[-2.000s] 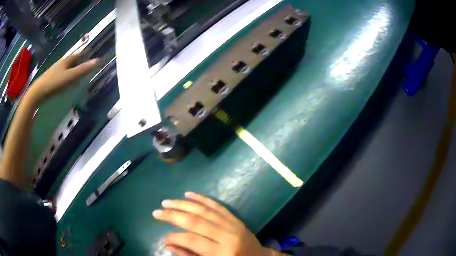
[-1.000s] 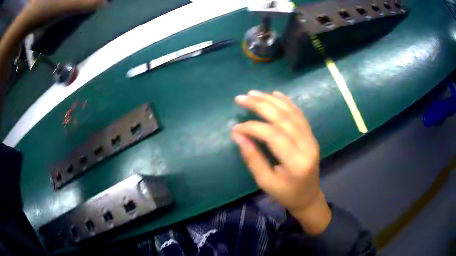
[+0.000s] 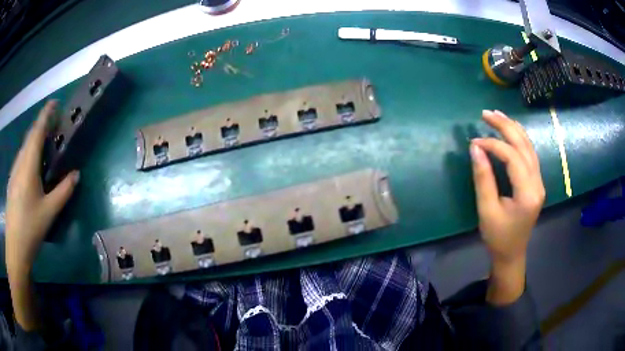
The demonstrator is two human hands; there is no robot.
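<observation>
Two grey fixture bars with rows of dark square openings lie on the green mat: a rear bar (image 3: 253,125) and a front bar (image 3: 226,223) near the mat's front edge. Small brass-coloured pieces show at the openings. A third, darker fixture bar (image 3: 86,103) stands at a slant at the far left. My left hand (image 3: 34,185) is around its near part, fingers on its left side and thumb at its lower right; the hand hides part of it. My right hand (image 3: 510,185) is over the right of the mat, fingers curled, thumb near the index finger, with nothing visible in it.
Loose copper pieces (image 3: 209,62) lie behind the rear bar. White tweezers (image 3: 397,35) lie at the back. A ringed round knob (image 3: 504,65) under a pale bracket (image 3: 538,24) stands beside a stacked block (image 3: 576,72) at the right. A yellow tape line (image 3: 560,151) crosses the mat.
The view has swung left and down. My left hand has come from beyond the white strip to the mat's left side, now with a dark bar. My right hand stays raised and curled.
</observation>
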